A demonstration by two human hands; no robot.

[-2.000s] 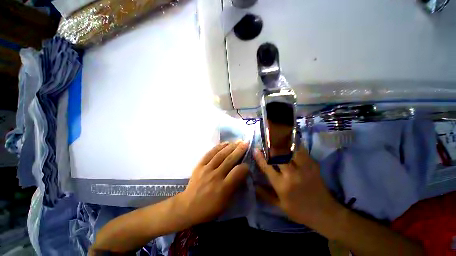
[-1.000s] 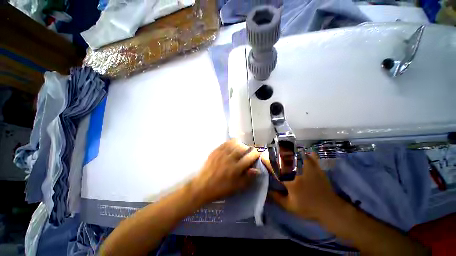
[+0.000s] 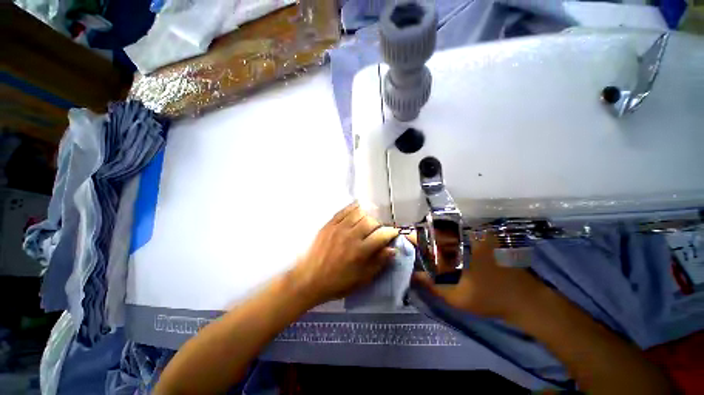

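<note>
My left hand (image 3: 343, 254) is at the needle area, left of the metal loop, with its fingertips closed on a pale edge of the blue-grey cloth (image 3: 378, 284). The cloth hangs from the fingers over the table's front. My right hand (image 3: 490, 281) is right of the looped metal cover (image 3: 448, 247), partly behind it; its fingertips are hidden, so its hold cannot be told. More blue-grey garment cloth (image 3: 606, 270) lies right of it under the white sewing machine head (image 3: 525, 123). The needle and presser foot are hidden.
A ribbed grey post (image 3: 407, 58) stands on the head. A stack of folded cut pieces (image 3: 96, 216) hangs at the table's left, beside blue tape (image 3: 148, 202). A brown wrapped package (image 3: 239, 58) with white cloth (image 3: 193, 35) lies behind. The ruler-marked edge (image 3: 231, 328) runs along the front.
The view has shifted, bringing the post and package into sight. My left hand has closed on a pale cloth edge. My right hand has moved slightly further behind the metal cover.
</note>
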